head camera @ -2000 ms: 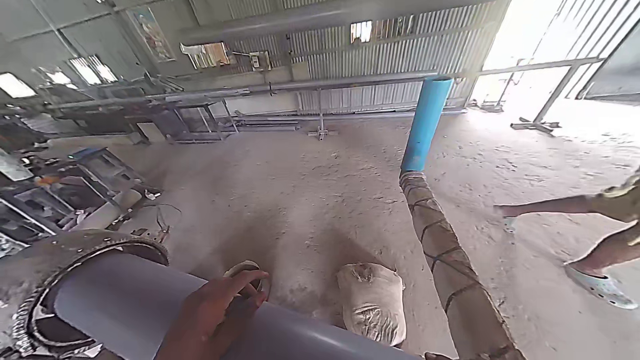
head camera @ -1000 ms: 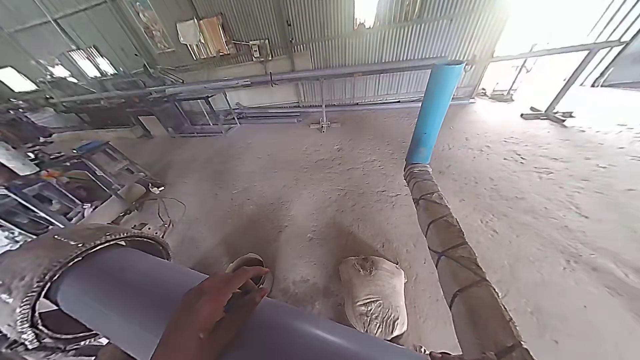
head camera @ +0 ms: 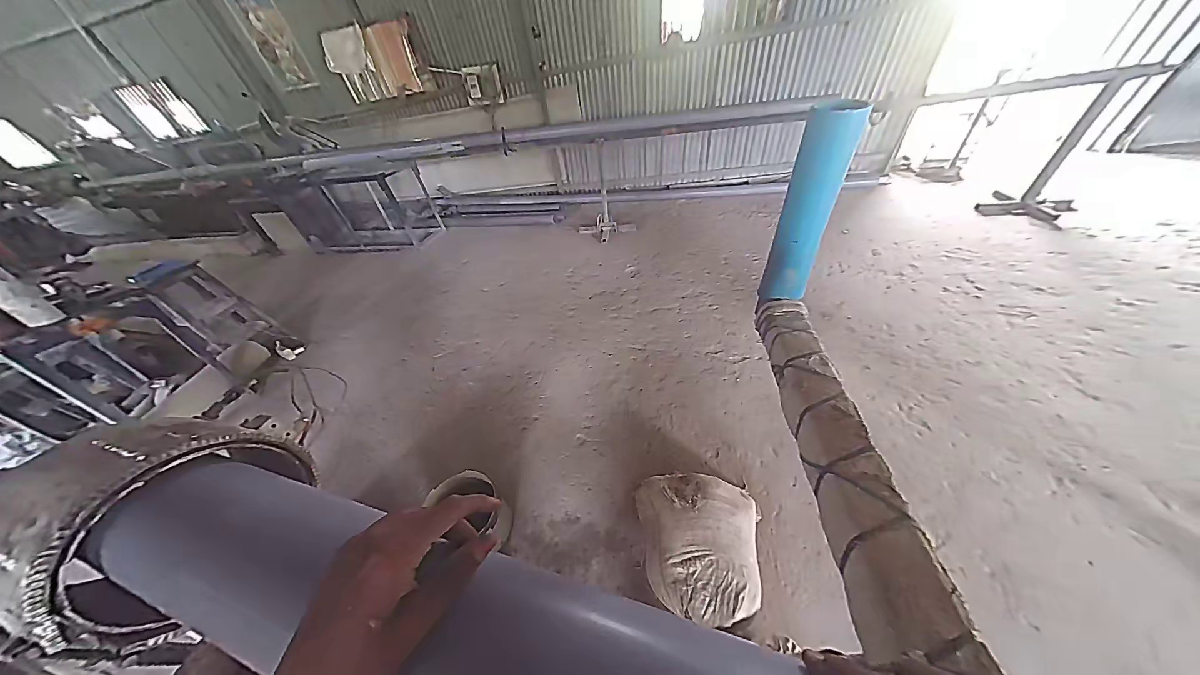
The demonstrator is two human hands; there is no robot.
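A large grey plastic pipe (head camera: pixel 581 619) slants across the bottom of the view, its left part inside the round opening of a rough cylindrical shell (head camera: pixel 141 450). My left hand (head camera: pixel 403 572) lies over the top of the pipe, fingers bent toward its far side. At the bottom edge, by the pipe's right end, only a little of my right hand (head camera: pixel 872 664) shows; its grip is hidden. A blue pipe (head camera: pixel 816 202) joins the end of a cloth-wrapped pipe (head camera: pixel 844 450) bound with dark cord, to the right.
A filled sack (head camera: pixel 703 553) and a round container (head camera: pixel 467 487) stand on the dusty floor beyond the pipe. Metal frames (head camera: pixel 187 309) and loose cables are at left. Long pipes (head camera: pixel 656 127) run along the corrugated wall, with a stand (head camera: pixel 605 225) below. Another metal stand (head camera: pixel 1031 206) is at right.
A person's arm and a foot in a clog, at the right two seconds ago, are out of view. My left hand stays on the grey pipe.
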